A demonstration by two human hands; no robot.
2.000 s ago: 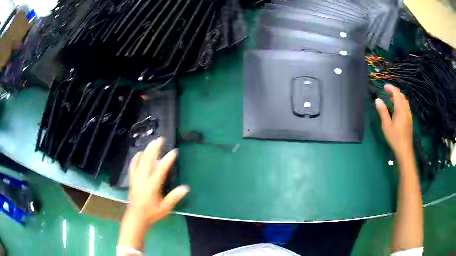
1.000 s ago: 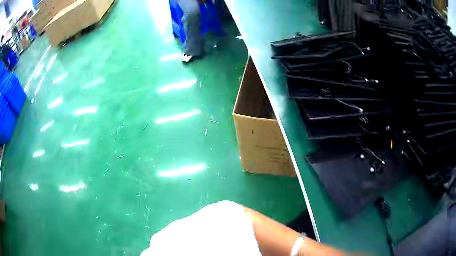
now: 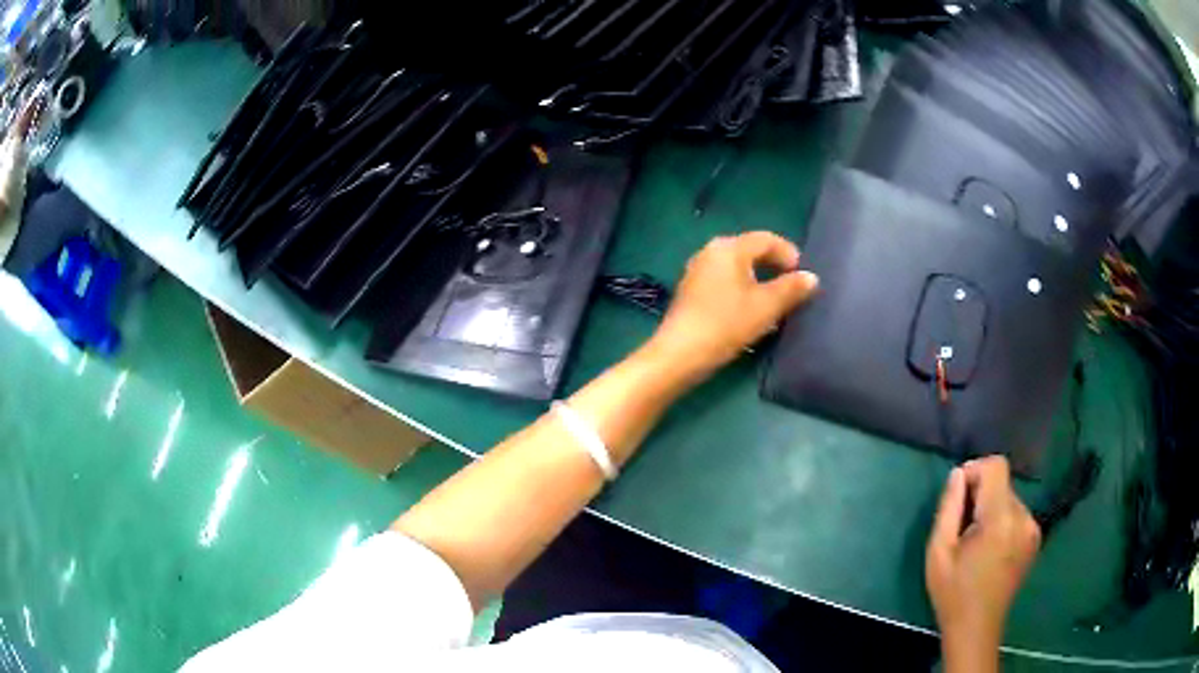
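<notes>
A flat black cover panel (image 3: pixel 861 283) lies outer face up, right of centre, with a rounded-rectangle outline and light holes. My right hand (image 3: pixel 980 533) is below its lower edge, fingers closed on a black cable (image 3: pixel 952 427). The cable's orange-red lead ends lie at the lower hole of the outline. My left hand (image 3: pixel 736 292) is at the panel's left edge, thumb and forefinger bent towards each other; whether they pinch the edge cannot be told. A white band is on my left wrist.
Fanned black panels with cords (image 3: pixel 526 283) lie at left and along the far side. More smooth covers (image 3: pixel 920 125) overlap behind the panel. A cable bundle with orange ends (image 3: pixel 1120 292) is at far right. A cardboard carton (image 3: pixel 329 414) stands below the bench's pale edge.
The view has swung from the floor at left back to the bench. Both hands now show at the smooth panel, and the right one holds a cable with its leads at the panel's hole.
</notes>
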